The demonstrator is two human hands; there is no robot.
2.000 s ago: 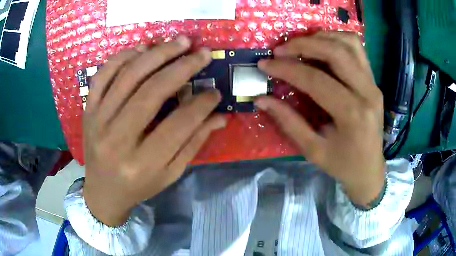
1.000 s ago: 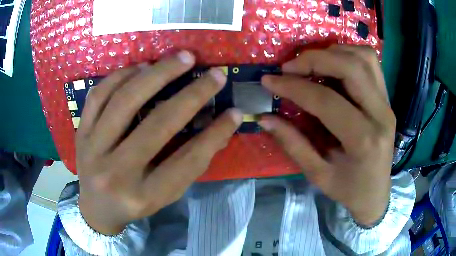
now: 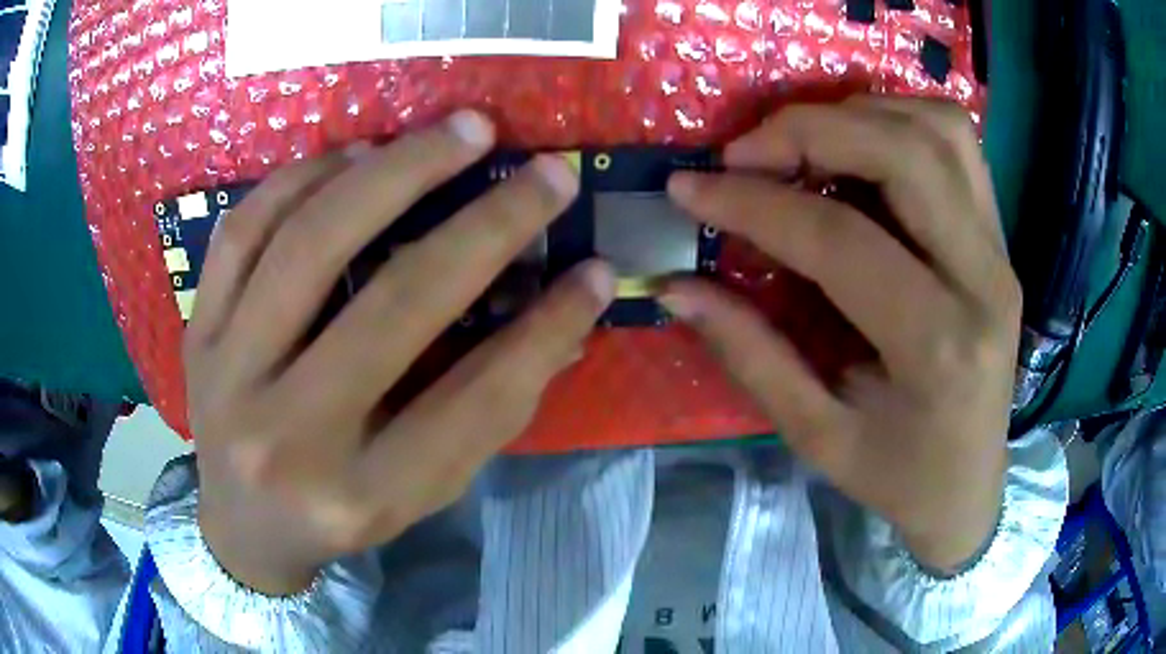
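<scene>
A long dark circuit board [image 3: 573,243] lies flat on the red bubble wrap [image 3: 601,403], with gold pads at its left end. A grey square [image 3: 643,234] sits on the board's right part, with a gold strip along its lower edge. My left hand [image 3: 384,371] lies spread over the board's left and middle part, fingertips on the board just left of the grey square. My right hand [image 3: 870,307] has its index finger and thumb at the grey square's right side; the board's right end is between its fingers. The board beneath my left palm is hidden.
A white liner sheet [image 3: 307,36] with grey stickers lies behind the board. Small black pads [image 3: 936,58] lie at the back right. A thick black screwdriver [image 3: 1068,192] and a cable lie on the green mat at right. A black sticker strip [image 3: 18,96] is at far left. Neighbouring pale clothing shows at lower left.
The view has shifted, so the board and both hands first appear lower, then slightly higher. My left thumb and fingertips have come closer to the grey square's left edge. The liner's grey stickers have come into view.
</scene>
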